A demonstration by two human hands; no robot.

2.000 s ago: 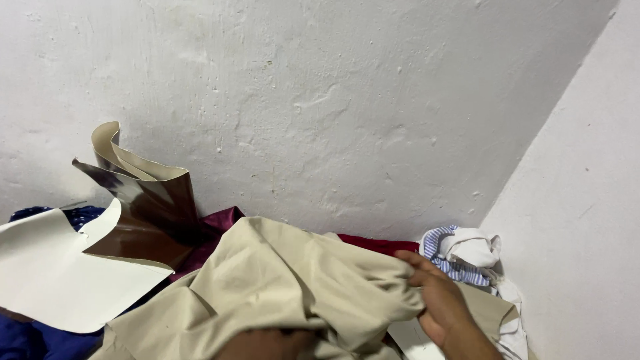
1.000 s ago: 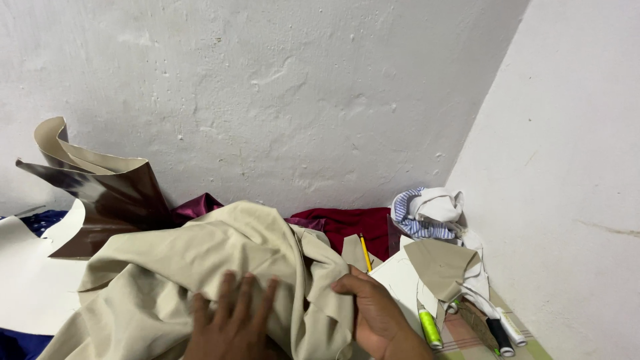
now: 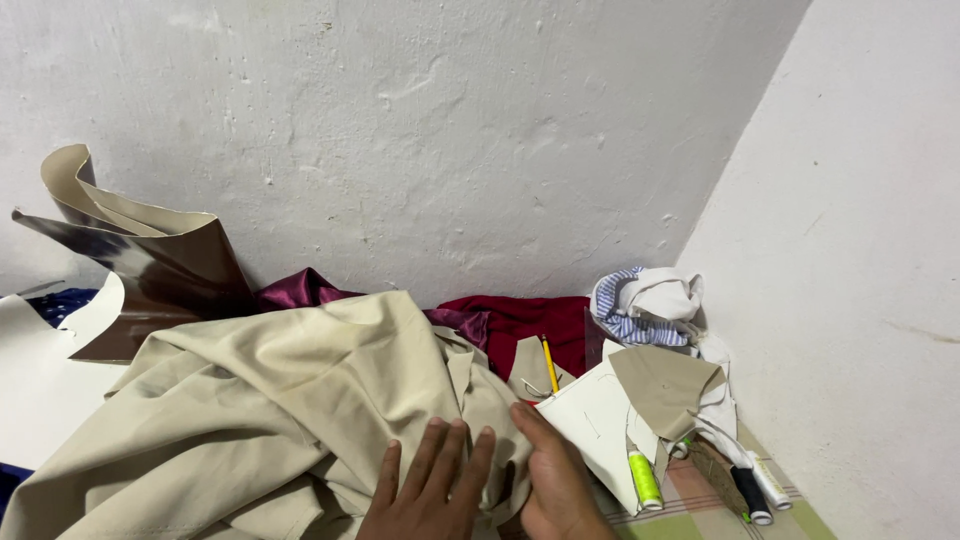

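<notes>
A large crumpled piece of beige cloth (image 3: 300, 390) fills the lower left and middle of the view. My left hand (image 3: 431, 480) lies on it with fingers spread, palm down. At the right edge of the cloth is my right hand (image 3: 555, 480), its thumb upward and its palm turned to the cloth; the bunched edge hides part of its fingers, so its grip is unclear. To the right of it lie white paper (image 3: 592, 431), a beige fabric scrap (image 3: 664, 386) and a neon yellow thread spool (image 3: 645, 480). A yellow pencil (image 3: 551, 364) rests behind my right hand.
Curled brown glossy sheeting (image 3: 172, 277) stands at the left by white sheet material (image 3: 45, 390). Maroon cloth (image 3: 525, 322) and a striped and white cloth bundle (image 3: 649, 304) sit against the wall (image 3: 450, 150). A black thread spool (image 3: 750, 495) lies on the checked cover (image 3: 682, 525) at right.
The beige cloth has been drawn away from the right side, where the paper, scrap and spools were largely covered two seconds ago. My left hand, mostly hidden then, now shows on top of the cloth.
</notes>
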